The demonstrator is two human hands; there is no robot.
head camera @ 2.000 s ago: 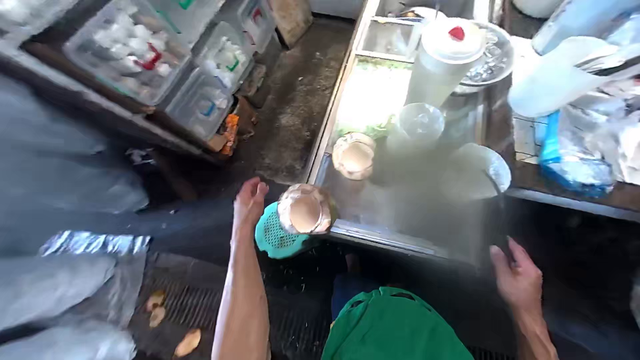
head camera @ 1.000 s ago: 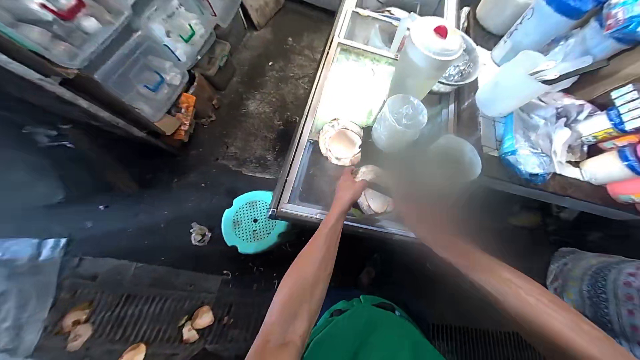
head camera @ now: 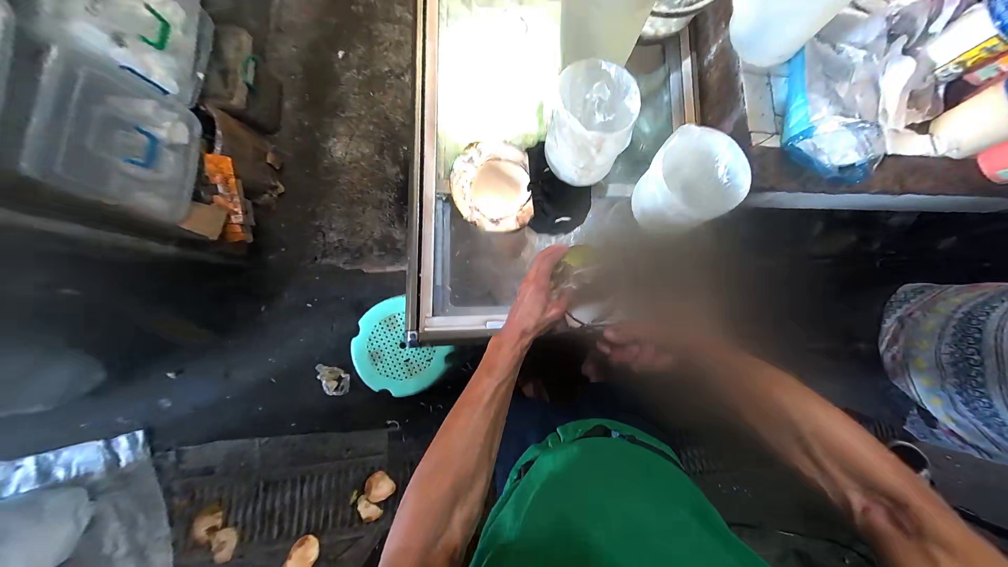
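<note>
My left hand (head camera: 542, 295) grips a young coconut (head camera: 581, 272) with some green skin at the front edge of the glass-topped counter (head camera: 480, 295). My right hand (head camera: 638, 346) is just right of it, blurred by a smudge in the view, with its fingers bent near a thin dark thing at the coconut's lower side; what it holds cannot be made out. A trimmed coconut with an open white top (head camera: 492, 187) stands farther back, beside a black object (head camera: 559, 193). Two translucent plastic cups (head camera: 594, 118) (head camera: 691, 177) stand behind and to the right.
A turquoise perforated stool (head camera: 398, 346) stands on the floor by the counter's left corner. Coconut shell pieces (head camera: 303, 550) lie on the ridged mat. Lidded clear boxes (head camera: 114, 134) fill the upper left. A side shelf (head camera: 720, 87) holds bags and bottles. A patterned fabric-covered thing (head camera: 945, 362) is at right.
The trimmed coconut over the stool two seconds ago was in my hands' area at the counter a second later. A black object now lies beside the standing coconut. My left hand is now on a greenish coconut.
</note>
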